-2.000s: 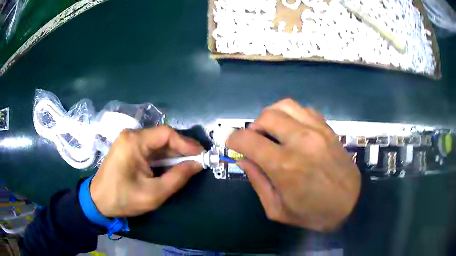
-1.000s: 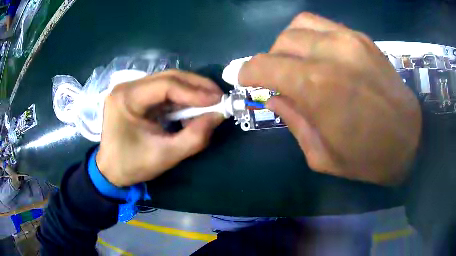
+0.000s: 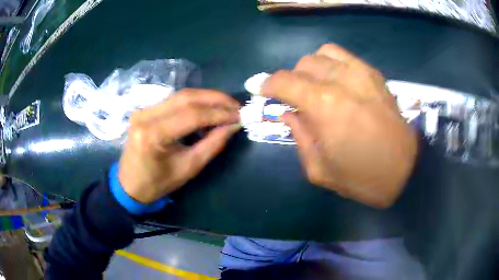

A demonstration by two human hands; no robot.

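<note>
The white-edged power strip housing [image 3: 420, 94] lies on the dark green bench, its left end between my hands and its middle behind my right hand. My left hand [image 3: 178, 139] has thumb and fingertips closed on the white power cord's collar at the housing end [image 3: 250, 116]. My right hand [image 3: 342, 123] is over the housing, thumb and fingers around the short coloured internal wires [image 3: 273, 116]; blur hides the exact grip. A white rounded end [image 3: 256, 83] shows at my right fingertips. The bagged cord coil [image 3: 104, 109] lies left of my left hand.
The cardboard clamp box [image 3: 377, 7] is at the top right, cut by the picture's edge. A small board-like part [image 3: 24, 117] lies at the far left. The bench's curved edge strip [image 3: 54, 41] runs at the upper left. Floor and the wearer's legs show below the bench.
Since one second ago the view has shifted and the clamp box edge is back in view. My right hand appears lower and closer to my left hand. Both hands remain at the cord end.
</note>
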